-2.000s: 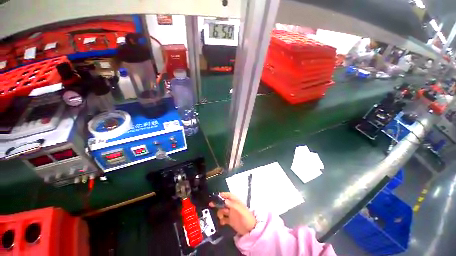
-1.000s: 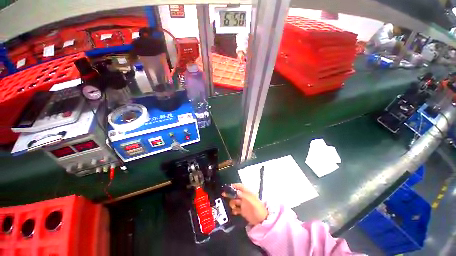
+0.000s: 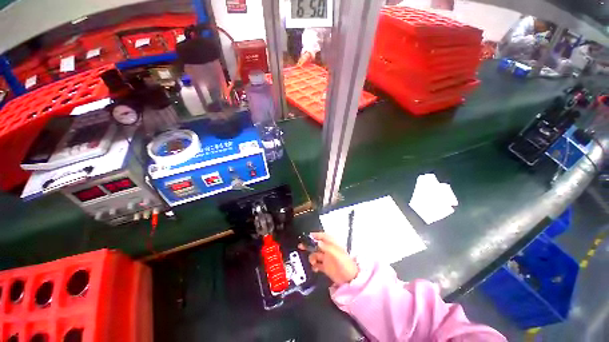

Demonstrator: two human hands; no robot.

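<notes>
My right hand (image 3: 334,259), in a pink sleeve, holds a small dark round workpiece (image 3: 308,242) between its fingers, just right of the clamp fixture. The fixture's black upright block (image 3: 257,208) stands behind the toggle clamp. The red ribbed clamp handle (image 3: 274,265) lies toward me over the silver-white base plate (image 3: 296,268). The workpiece's details are blurred. My left hand is not in view.
A thick red parts tray (image 3: 115,294) is at the near left. A blue controller box (image 3: 207,175) and a grey power supply (image 3: 115,194) stand behind. A metal post (image 3: 344,113) rises behind the fixture. A paper sheet (image 3: 380,230) with a pen (image 3: 351,232) lies right.
The view has shifted, bringing more of the left tray into sight. My right hand still holds the workpiece beside the fixture. Across the bench, a flat red tray has appeared near another person's hand.
</notes>
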